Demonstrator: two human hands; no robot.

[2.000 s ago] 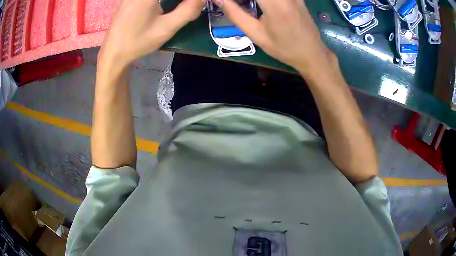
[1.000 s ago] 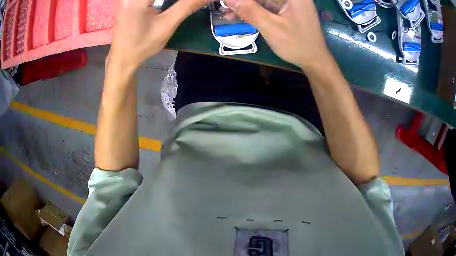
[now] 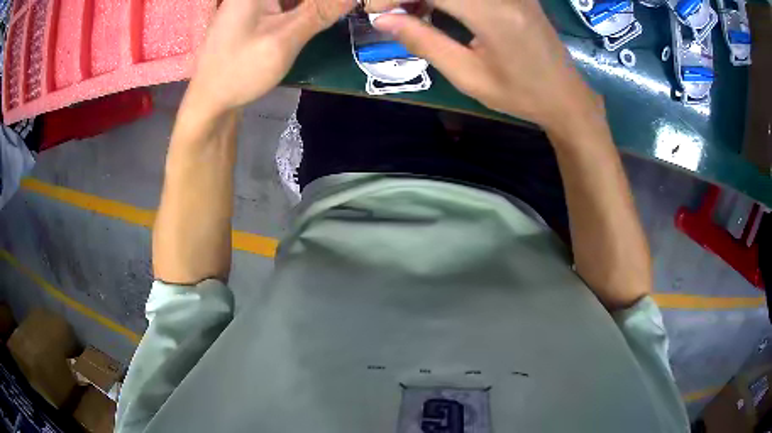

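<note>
A loop-frame housing [image 3: 391,74] with a blue band across its wide end lies on the green bench in front of me, its small open tab towards me. Its far end is hidden by my fingers and cut off by the top edge. My left hand [image 3: 262,42] is at the housing's far left, fingertips at the top edge. My right hand [image 3: 499,59] comes over from the right, with the thumb tip over the upper part of the housing and other fingers close to my left fingertips. What the fingertips hold cannot be made out.
A pink foam tray [image 3: 106,46] is at the left. Several more housings [image 3: 696,72] lie at the right, with a small white ring [image 3: 627,57] beside them. A brown box edge [image 3: 758,118] is at the far right. Red metal supports [image 3: 719,232] stand below the bench.
My right hand has shifted right and its thumb has moved slightly down over the housing. My left hand has moved slightly right. The housing stays in nearly the same place.
</note>
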